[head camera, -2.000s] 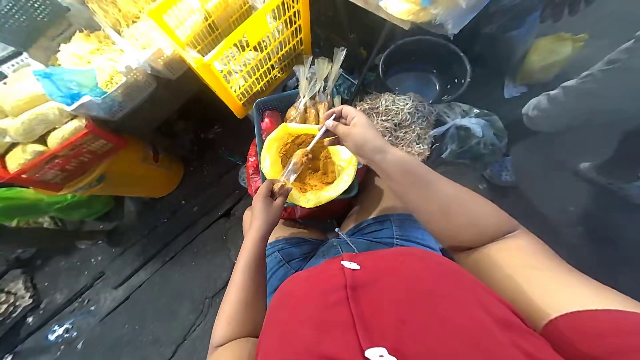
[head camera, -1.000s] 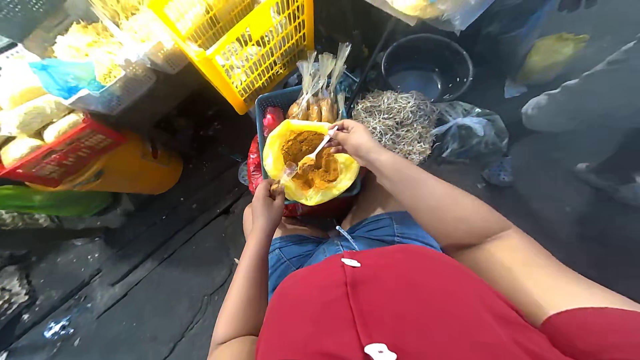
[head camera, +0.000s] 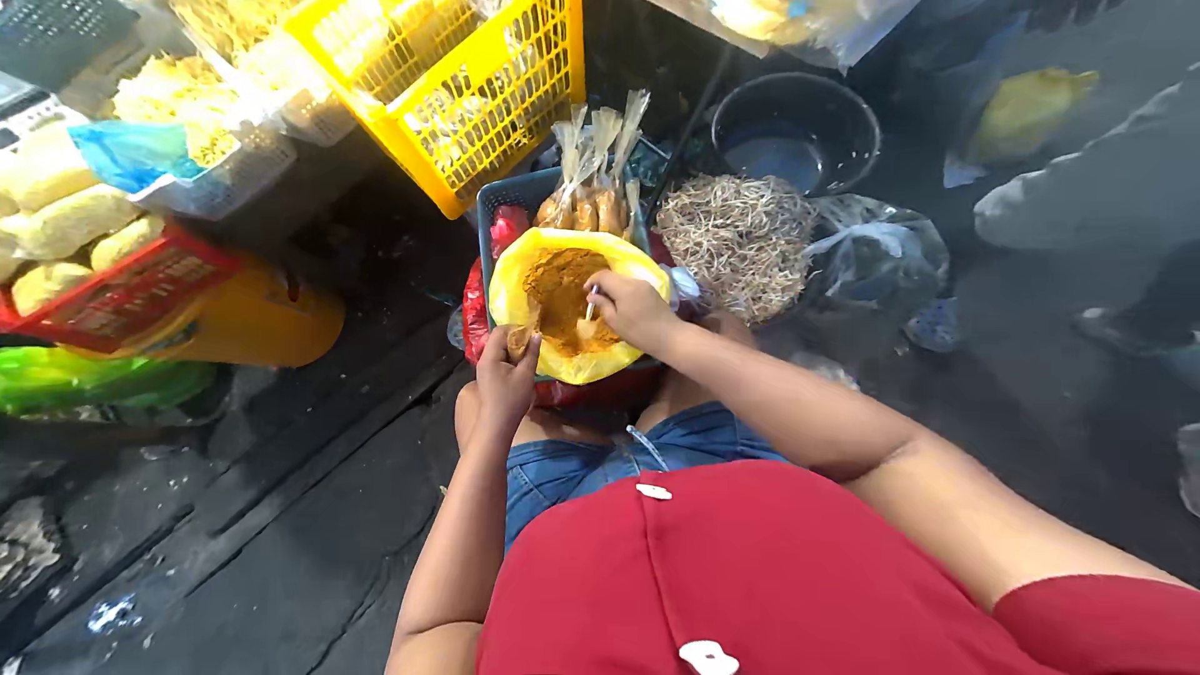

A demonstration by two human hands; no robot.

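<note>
My right hand (head camera: 633,305) grips a small white plastic spoon (head camera: 588,323), its bowl down in the orange-brown powder (head camera: 561,283). That powder lies in an open yellow plastic bag (head camera: 509,272), spread over a blue-grey plastic basket (head camera: 485,211). At the bag's lower left edge, my left hand (head camera: 509,366) pinches a small clear plastic bag (head camera: 521,339) with some of the powder in it. Several filled, twisted clear bags (head camera: 589,202) stand upright in the basket, just behind the yellow bag.
A heap of thin pale sprouts (head camera: 741,244) lies right of the basket, beside a knotted clear bag (head camera: 877,248). Behind it sits a dark round basin (head camera: 797,136). A yellow crate (head camera: 478,103) stands behind left; a red crate (head camera: 122,291) with pale packages is farther left.
The spoon has moved from over the small bag's mouth, two seconds ago, rightward into the powder. My left hand still holds the small bag at the yellow bag's edge.
</note>
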